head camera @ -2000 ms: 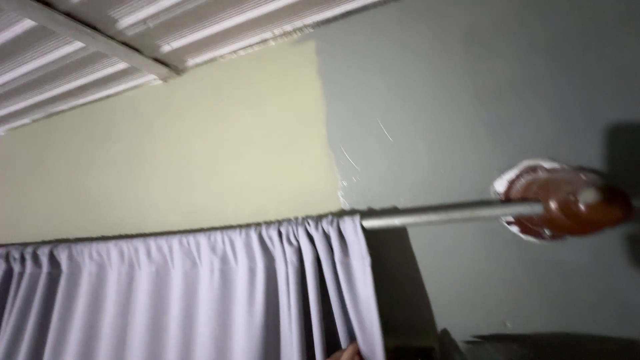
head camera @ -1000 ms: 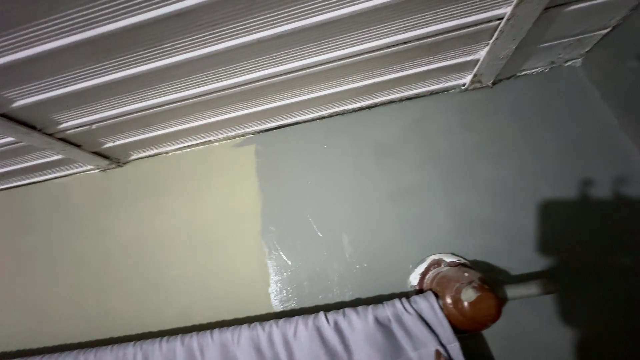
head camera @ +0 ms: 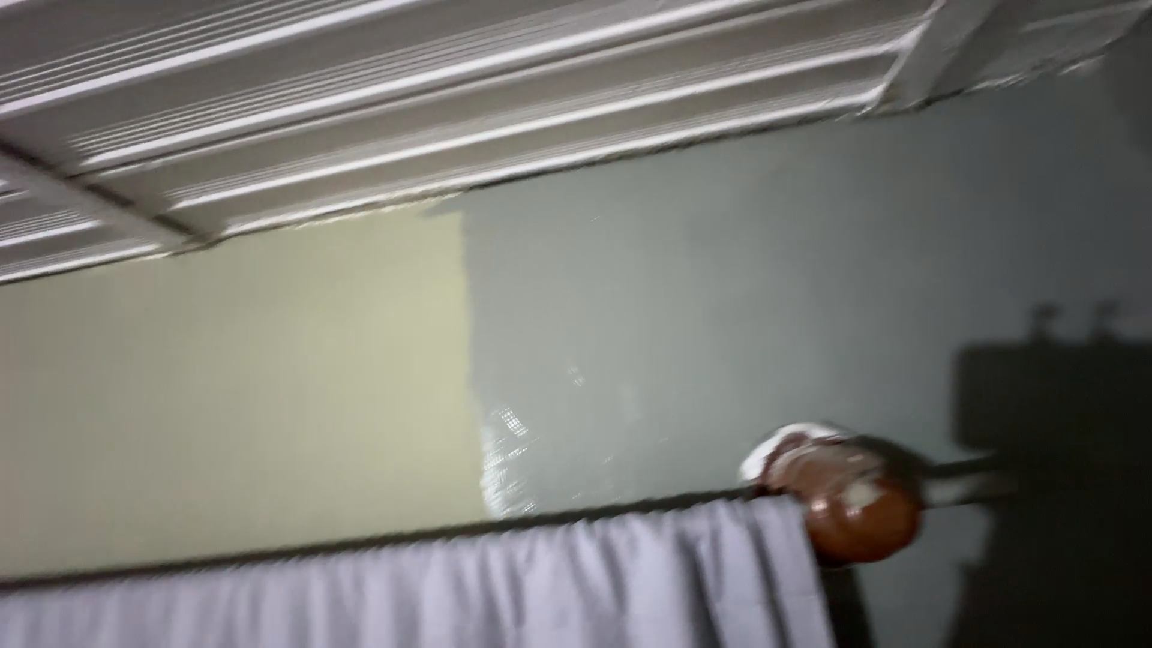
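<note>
Neither my left hand nor my right hand shows in the head view now. A pale lavender curtain [head camera: 558, 585] hangs in gathers along the bottom, its top edge running up to the right. Its right edge reaches a reddish-brown, glossy rod bracket [head camera: 855, 513] fixed to the wall, with a white patch [head camera: 796, 441] around its base. The curtain covers the rod left of the bracket. A short pale length of rod [head camera: 958, 489] shows to the bracket's right, partly in shadow.
Behind stands a wall, yellow-green [head camera: 243, 387] at the left and grey [head camera: 720, 315] at the right, with white scuffs near the join. Above slopes a ribbed ceiling [head camera: 504, 99] with crossing beams [head camera: 936, 54]. A dark shadow falls on the wall at the right.
The curtain's edge has slid right along the rod, covering the bare stretch seen two seconds ago, up to the bracket. The fingers at its lower edge then are out of view. The view has tilted up.
</note>
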